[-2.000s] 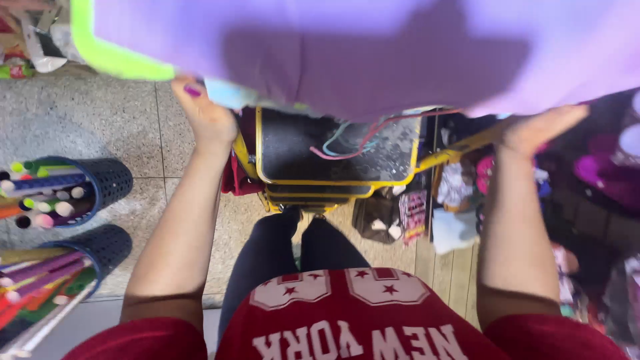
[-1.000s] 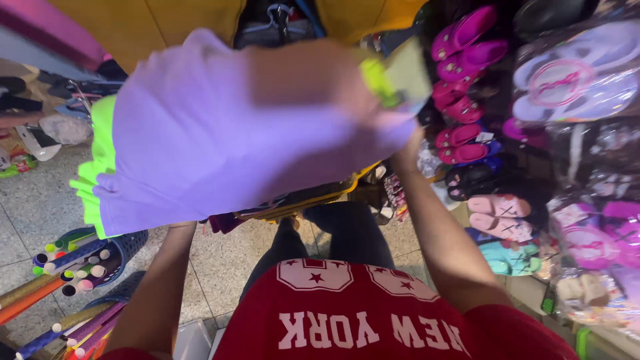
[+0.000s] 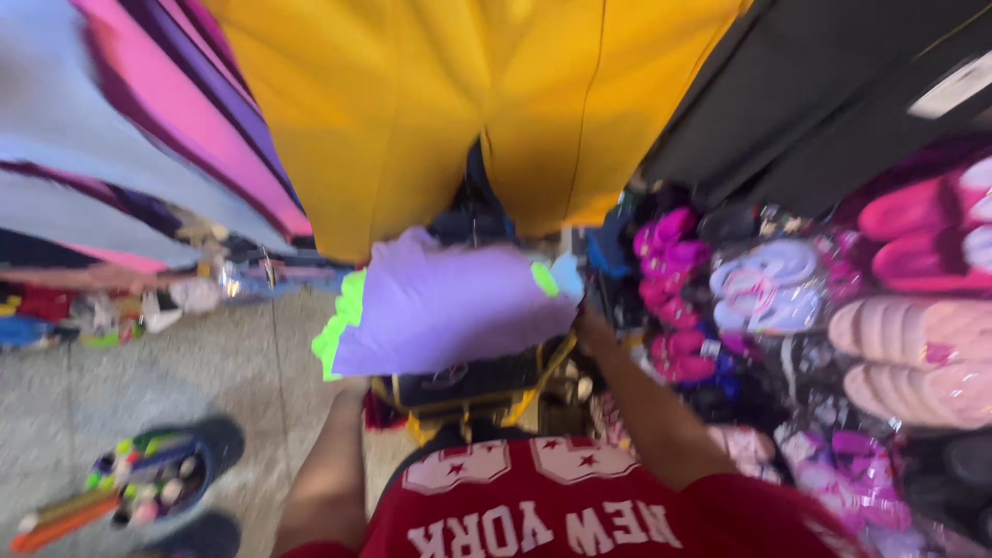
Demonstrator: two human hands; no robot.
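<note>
A lavender cloth garment [image 3: 465, 310] with bright green trim is bunched up in front of my chest. Its lower left edge meets my left hand [image 3: 358, 384], whose fingers are mostly hidden behind the fabric. At the cloth's right end, near a light blue part, is my right hand [image 3: 587, 314], blurred and partly covered. Both hands hold the garment between them. Beneath it stands a yellow-framed stool or ladder with a dark top [image 3: 465, 387].
Yellow trousers [image 3: 480, 93] hang straight ahead, with dark trousers [image 3: 744, 101] at right and pink and blue clothes [image 3: 139, 139] at left. Clogs and slides [image 3: 907, 333] fill the right side. A blue basket [image 3: 208, 465] of rolls or tubes stands on the tiled floor at lower left.
The lavender garment was spread wide between my hands and is now bunched smaller, with my hands closer together. The view has tilted up toward the hanging clothes.
</note>
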